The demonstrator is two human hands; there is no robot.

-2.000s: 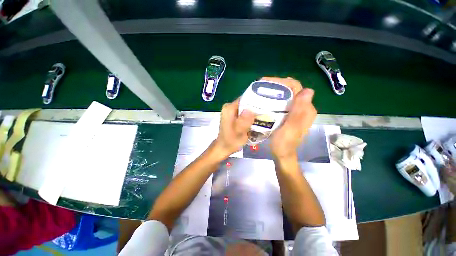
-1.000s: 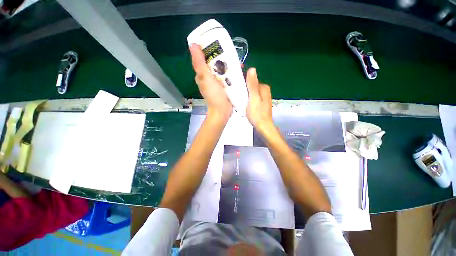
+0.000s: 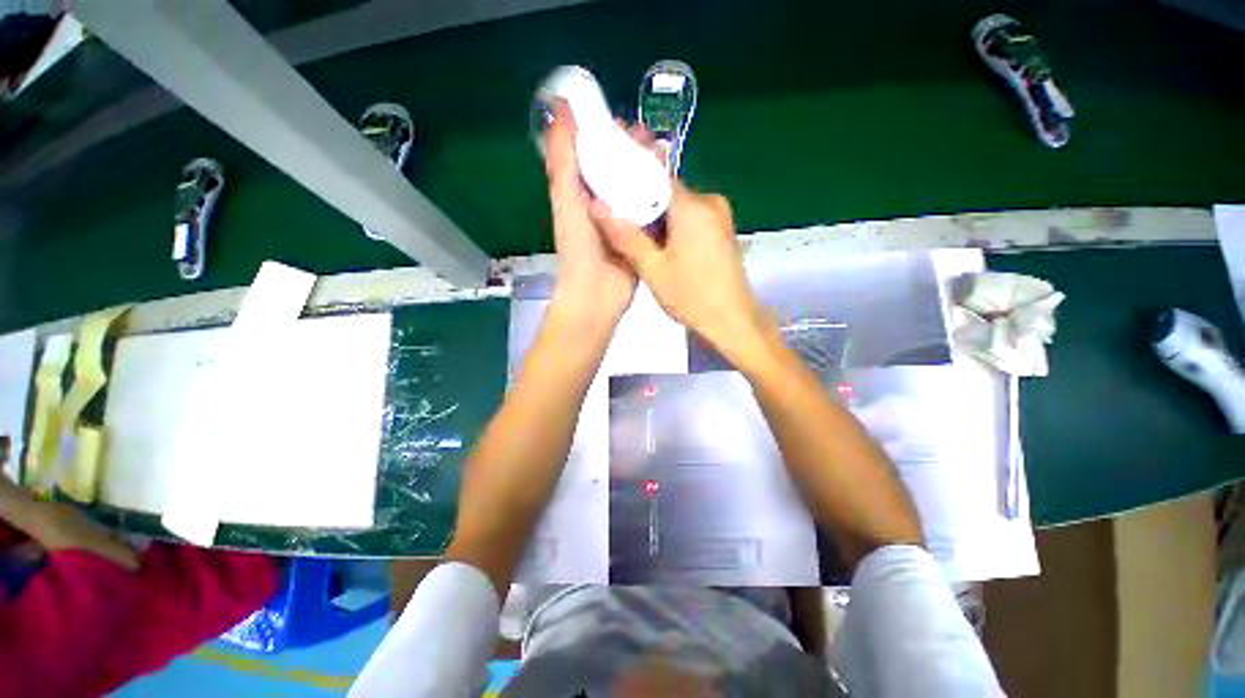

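A closed white unit (image 3: 614, 157) is held over the belt, its plain white side showing. My left hand (image 3: 580, 225) holds it from the left, fingers along its upper left edge. My right hand (image 3: 690, 252) is at its lower end; its fingertips touch or lie very near the unit, partly hidden. An open unit with a green board (image 3: 668, 109) lies on the belt just right of the held unit. Printed sheets (image 3: 703, 471) lie on the bench below my forearms.
More open units lie on the green belt (image 3: 847, 123), left and right. A grey upright (image 3: 294, 143) crosses at left. A crumpled cloth (image 3: 1008, 321) and a closed white unit (image 3: 1204, 357) are at right. White sheets and yellow strips lie at left, near a person's red sleeve (image 3: 137, 614).
The unit has turned from its display and button side to its plain side. My right hand has moved in to its lower end. The open units on the belt have shifted in view.
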